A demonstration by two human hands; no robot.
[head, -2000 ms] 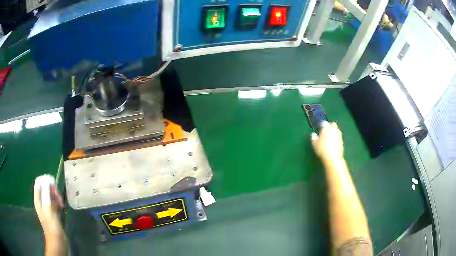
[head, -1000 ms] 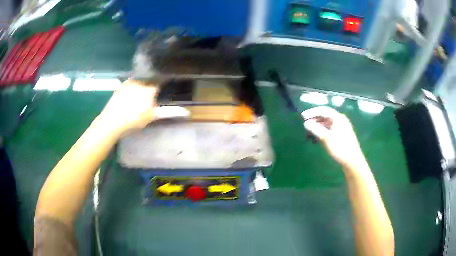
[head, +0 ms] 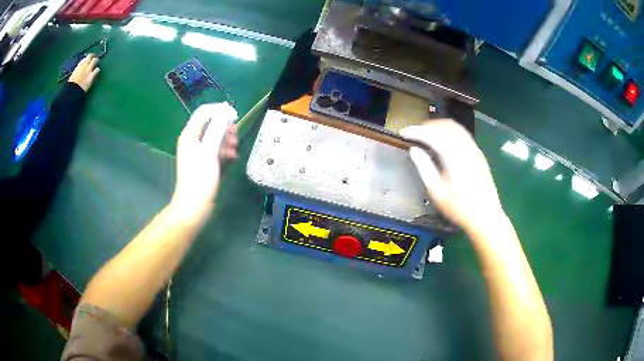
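A phone housing (head: 353,99) lies in the press nest under the raised upper plate (head: 402,49). Its camera rings and blue-black block are at the left end, and the tan pad (head: 418,113) shows at its right part. My right hand (head: 455,169) holds the housing's right end, with the fingertips over the nest's front edge. A second housing (head: 189,81) is on the green mat left of the press, camera end away from me. My left hand (head: 201,151) has its white-covered fingertips on that housing's near end; the fingertips partly hide it.
The press table (head: 325,162) has a red knob (head: 347,245) below it. A blue control box (head: 600,56) is at upper right, a black pad (head: 627,254) at the right edge. A coworker's hand (head: 85,72) touches another dark frame at upper left. A red tray (head: 99,8) is behind.
My left hand has moved from the nest to the mat on the left with a housing. My right hand has brought another housing from the right into the nest. The view has swung left.
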